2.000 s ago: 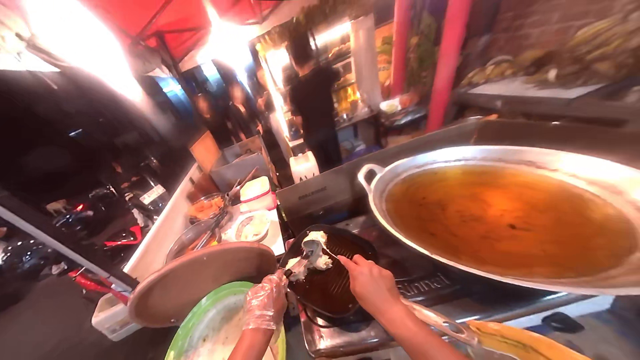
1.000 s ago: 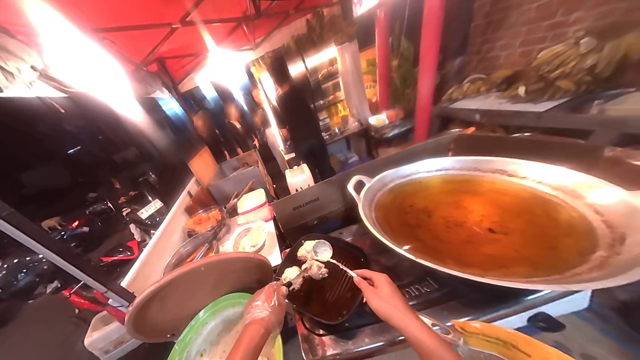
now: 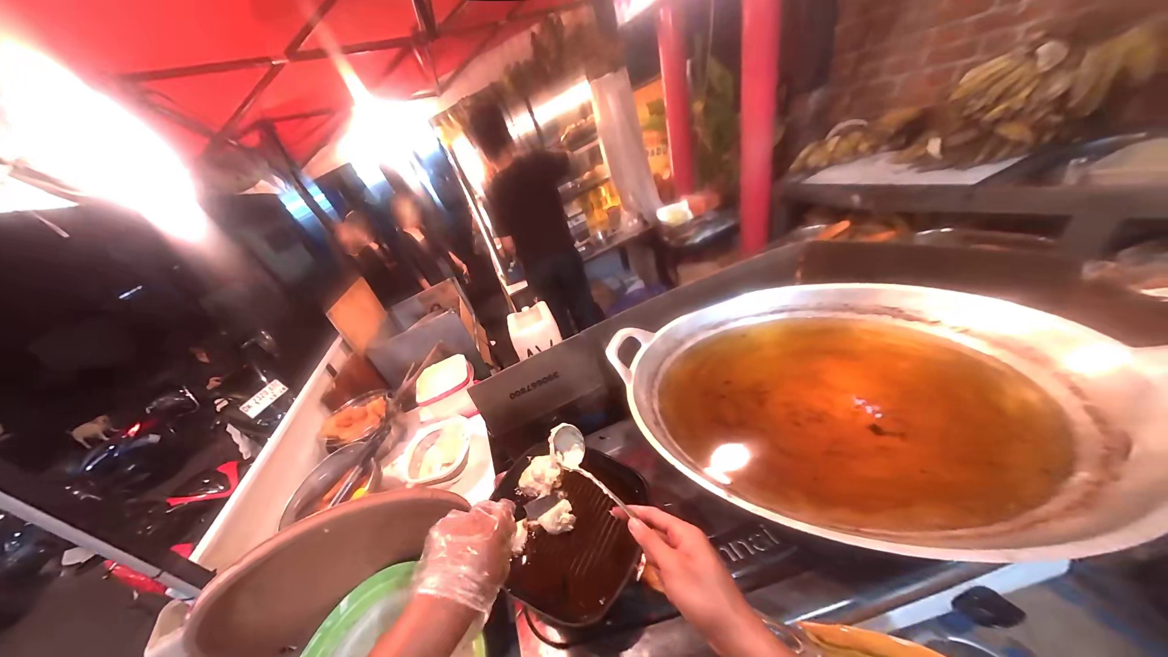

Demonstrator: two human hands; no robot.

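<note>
My left hand (image 3: pixel 465 547), in a clear plastic glove, is closed at the left edge of a dark ridged grill pan (image 3: pixel 584 566); a dark flat-ended utensil (image 3: pixel 545 505) reaches from it over the pan. My right hand (image 3: pixel 675 552) grips the handle of a metal spoon (image 3: pixel 568 445), whose bowl is over the pan's far side with pale paste in it. Lumps of the pale, soft paste (image 3: pixel 540 476) lie or hang at the utensil, above the dark pan surface; whether they touch the pan I cannot tell.
A wide metal wok of orange-brown oil (image 3: pixel 867 429) stands at right. At left are a brown round lid or basin (image 3: pixel 319 575) and a green-rimmed bowl (image 3: pixel 365 607). Beyond are food containers (image 3: pixel 438 452) and a white jug (image 3: pixel 534 330). A person in dark clothes (image 3: pixel 538 210) stands farther back.
The spoon in my right hand has shifted over the pan, and its bowl now lies at the far side. The pale paste now shows as separate lumps. Both hands remain by the pan.
</note>
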